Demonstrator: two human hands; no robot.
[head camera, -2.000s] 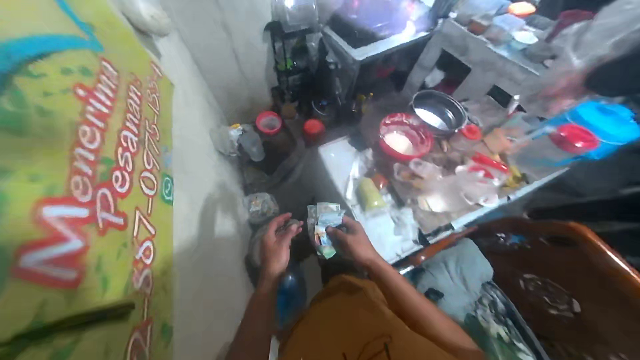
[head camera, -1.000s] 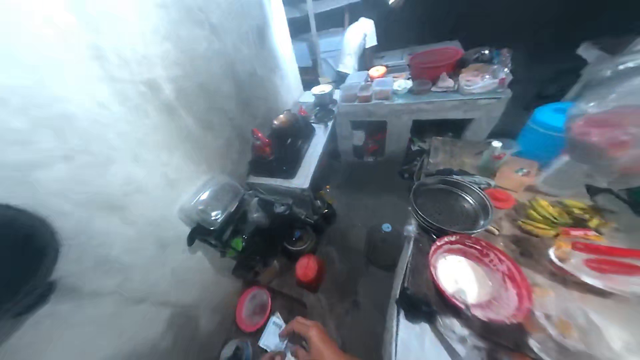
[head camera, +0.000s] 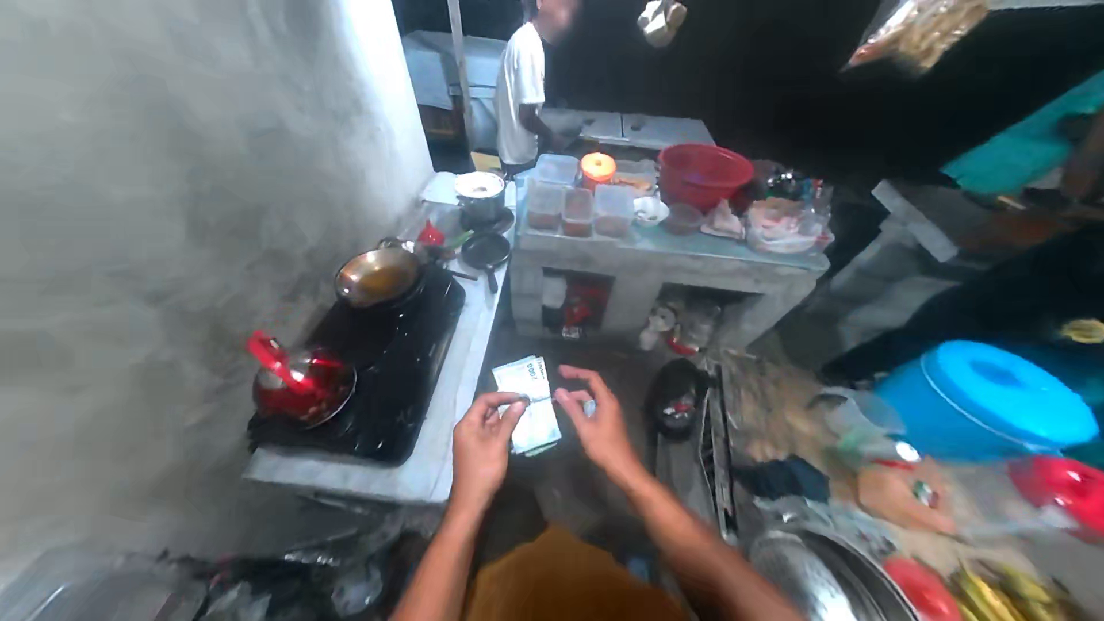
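Low in the middle of the head view, my left hand pinches a small stack of banknotes between thumb and fingers. The notes lie roughly flat over one another, the top one pale blue. Just to their right is my right hand, its thumb and index finger apart beside the notes' right edge. Whether a right fingertip touches the notes is hard to tell. Left of my hands, a black gas stove carries a wok with brownish liquid and a red-handled pan.
Ahead, a counter holds plastic containers and a red basin. A person in a white shirt stands behind it. At right are a blue lidded bucket, a metal pot and bananas. A rough wall borders the left.
The view has swung over to the stove and far counter. Both hands now show around the banknotes; one second ago only one hand and part of the notes were visible at the bottom edge.
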